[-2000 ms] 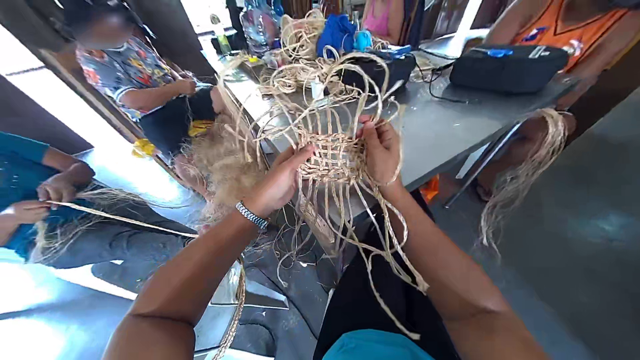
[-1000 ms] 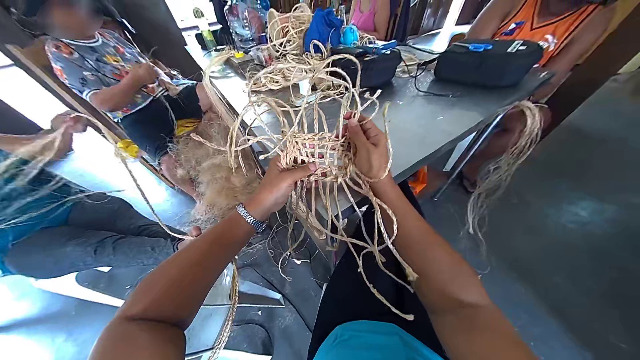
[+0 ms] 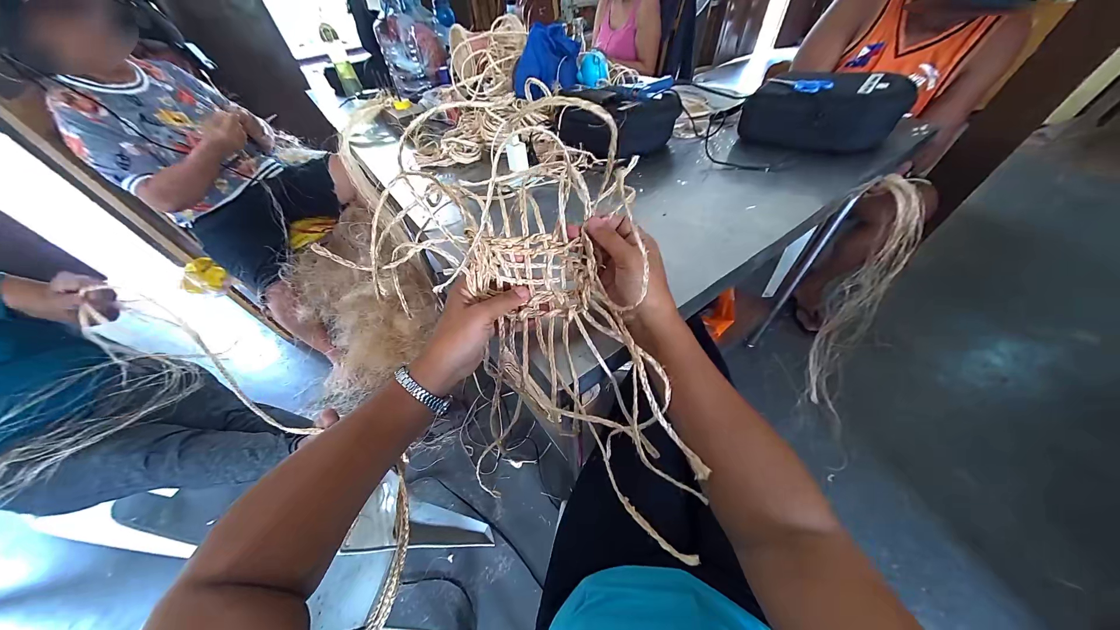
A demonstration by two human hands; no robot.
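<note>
A small open-weave panel of twisted natural-fibre cord (image 3: 538, 271) is held up near the table's corner, its long loose cord ends looping above and hanging below. My left hand (image 3: 468, 328) grips its lower left edge, thumb on the front; a metal watch band circles that wrist. At the upper right edge, my right hand (image 3: 626, 262) pinches the cords between thumb and fingers. The fingertips behind the weave are partly hidden.
The grey table (image 3: 700, 210) bears heaped cord (image 3: 477, 131), a blue bag (image 3: 547, 57) and black cases (image 3: 827, 112). Loose fibre (image 3: 363, 297) lies at left. People sit left, right and behind the table; a braided cord (image 3: 395, 551) hangs below.
Both hands keep hold of the woven panel. At the far left, a co-worker's hands have moved from low, with a taut strand, to higher up with loose fibres.
</note>
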